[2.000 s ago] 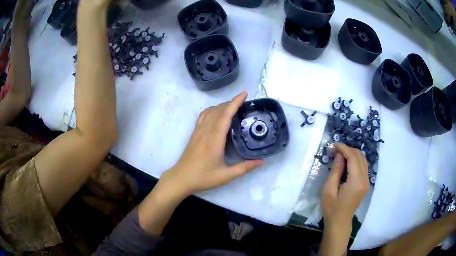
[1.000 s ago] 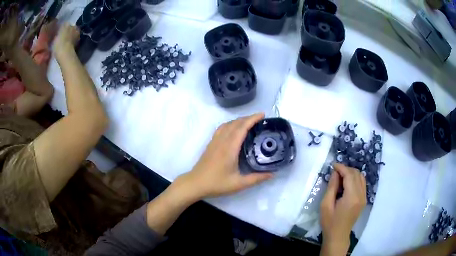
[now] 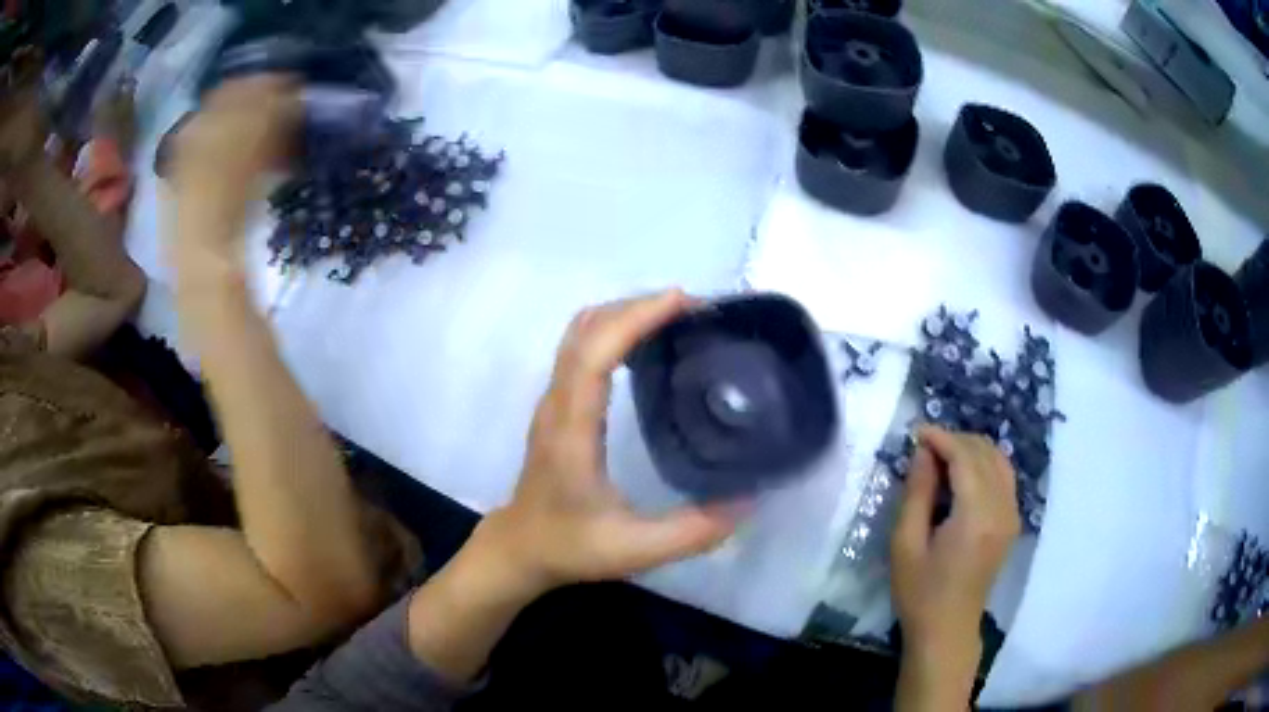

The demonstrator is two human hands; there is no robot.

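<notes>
My left hand [image 3: 578, 459] holds a black housing [image 3: 738, 397] by its left side, thumb below and fingers above. The housing is blurred, its open side faces me, and a shiny spot shows on its central hub. My right hand [image 3: 956, 522] is at the near left edge of a heap of small dark legged inserts [image 3: 985, 390], thumb and fingertips close together; whether it pinches an insert cannot be seen. One loose insert [image 3: 860, 360] lies between the housing and the heap.
Stacked housings [image 3: 860, 70] stand at the far side, more housings [image 3: 1083, 267] at the right. A second insert heap [image 3: 390, 209] lies left, beside another person's blurred arm [image 3: 251, 348] and dark housing. Clear film [image 3: 870, 522] lies under the right heap. Another arm [image 3: 1183, 675] enters at lower right.
My left hand has raised the housing closer to the camera and tilted it. The two housings at the middle back are gone from there. The neighbour's hand now holds something dark over the left heap.
</notes>
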